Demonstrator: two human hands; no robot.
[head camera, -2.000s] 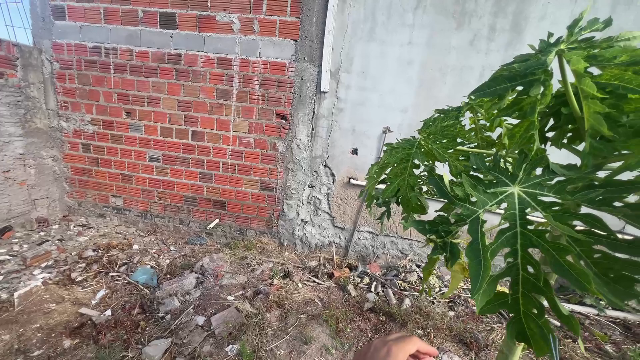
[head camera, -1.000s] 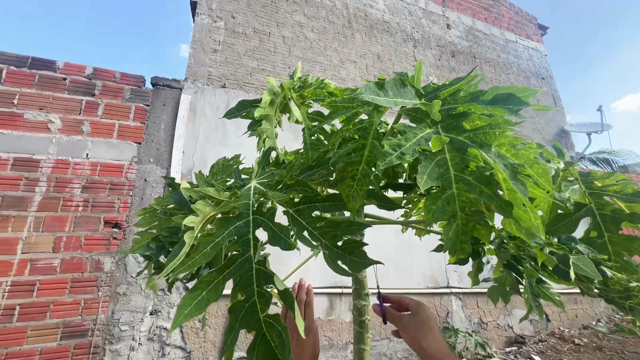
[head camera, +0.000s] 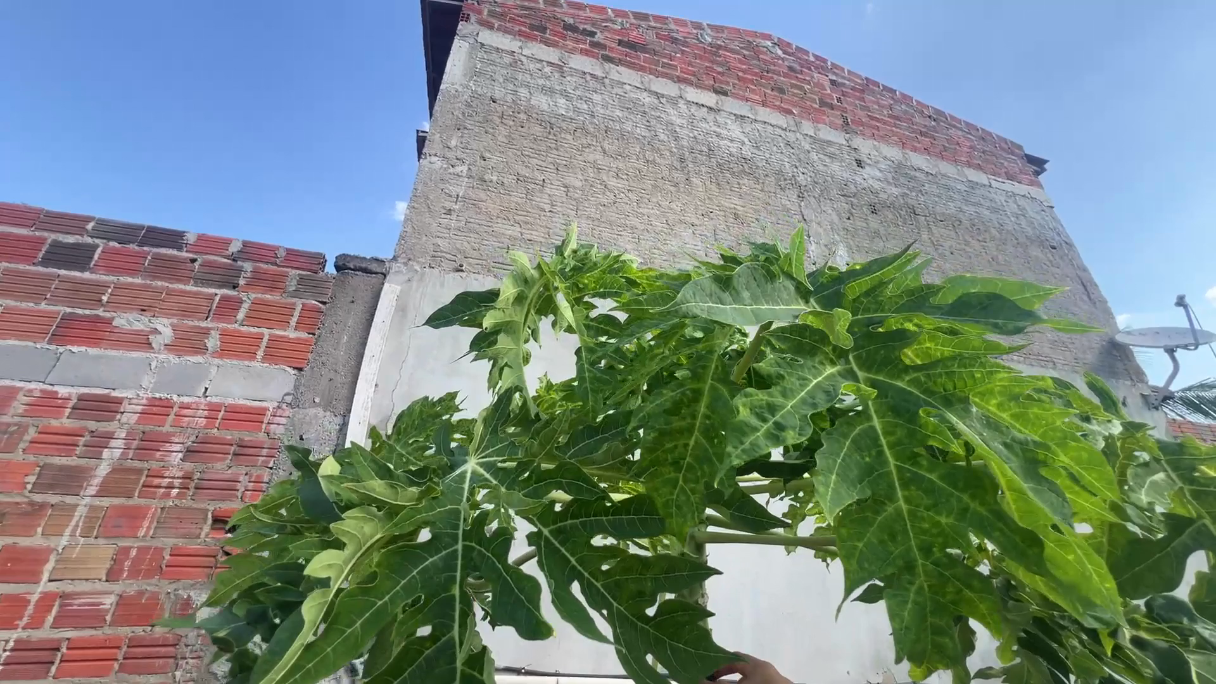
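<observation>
A leafy papaya plant (head camera: 684, 427) fills the lower middle and right of the view, its broad lobed leaves hanging over its stem. At the bottom edge, just right of the stem, a small part of my right hand (head camera: 750, 670) shows beside a leaf tip. Its fingers are mostly cut off by the frame and the leaf, so what it holds cannot be seen. My left hand is out of sight.
A red brick wall (head camera: 123, 475) stands at the left, ending at a concrete pillar (head camera: 332, 361). Behind the plant rises a tall building wall (head camera: 665, 171), rough grey with red brick on top. A satellite dish (head camera: 1164, 337) is at the far right.
The view has tilted up. A second ago both hands were by the stem, the right one holding a small dark-handled tool; now only part of the right hand shows.
</observation>
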